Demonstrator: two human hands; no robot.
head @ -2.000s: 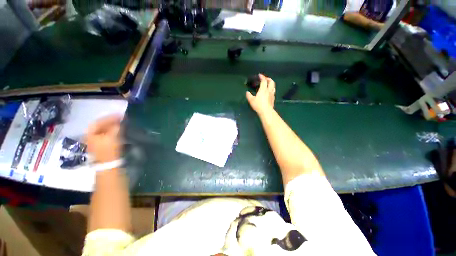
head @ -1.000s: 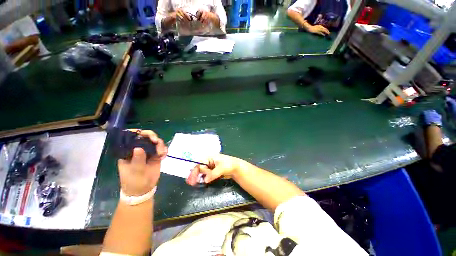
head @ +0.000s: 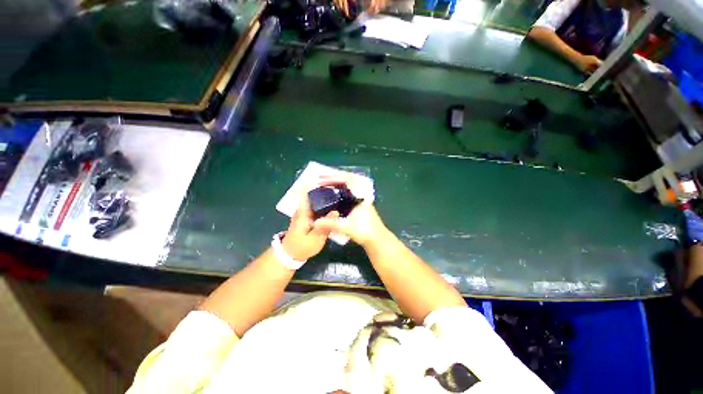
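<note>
My left hand (head: pixel 305 231) and my right hand (head: pixel 362 218) are together in front of me, both on a black power adapter (head: pixel 325 202). The adapter is held above the white sheets (head: pixel 297 191), which lie on the green bench and are partly covered by my hands. A dark part, perhaps its bundled cord, shows at the adapter's right side between my fingers. The finer detail is blurred.
Bagged adapters (head: pixel 112 192) lie on a printed white board (head: pixel 166 173) at left. The green belt (head: pixel 401 96) beyond carries scattered black units, one adapter (head: pixel 456 117) among them. A blue bin (head: pixel 609 338) is below right. A wood-edged table (head: pixel 223 73) is upper left. Other people sit across and at right.
My hands were apart with a black cord stretched between them; now they are together around the adapter, over the sheets. The camera view has shifted. Belt items appear in changed positions.
</note>
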